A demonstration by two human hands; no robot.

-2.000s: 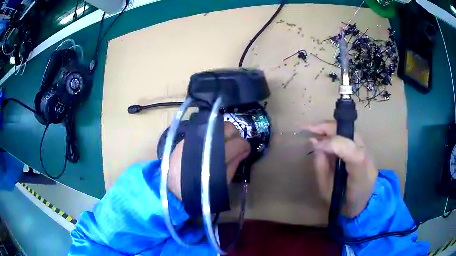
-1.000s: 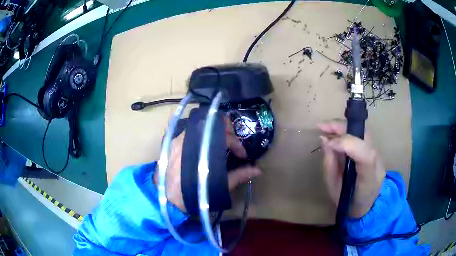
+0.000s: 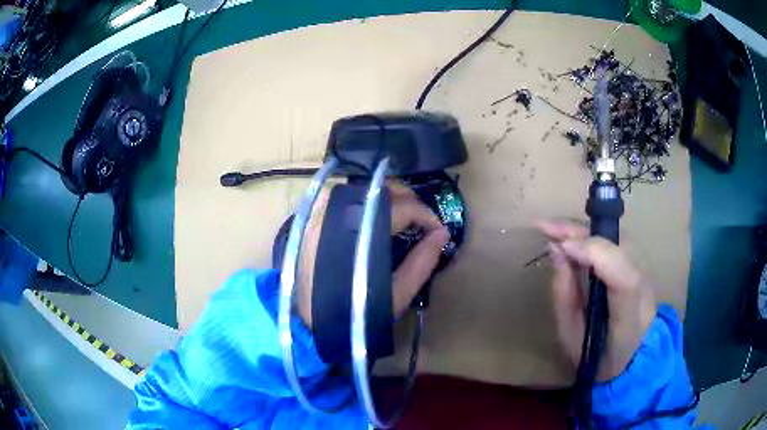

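Note:
A black headset (image 3: 395, 144) lies on the brown cardboard, its two silvery hoops and wide black strap standing over my left wrist. My left hand (image 3: 415, 243) reaches under the strap, thumb and finger close together at the open earcup's inside; whether they pinch a part is hidden. The green circuit board (image 3: 450, 210) shows at the cup's right edge. My right hand (image 3: 601, 277) holds the black soldering iron (image 3: 605, 201) upright, its metal tip pointing away from me, above the cardboard right of the headset. A thin dark lead shows by my right fingertips.
A loose pile of wired components (image 3: 635, 113) lies at upper right. An iron stand with a yellowish sponge (image 3: 713, 130) and a green solder reel (image 3: 664, 13) are beyond it. The boom microphone (image 3: 277, 175) sticks out left. Another headset (image 3: 113, 138) lies at far left.
My left fingers have moved back over the earcup's inside and now cover the pale round centre seen a second ago. My right hand and the iron have shifted slightly right and nearer me.

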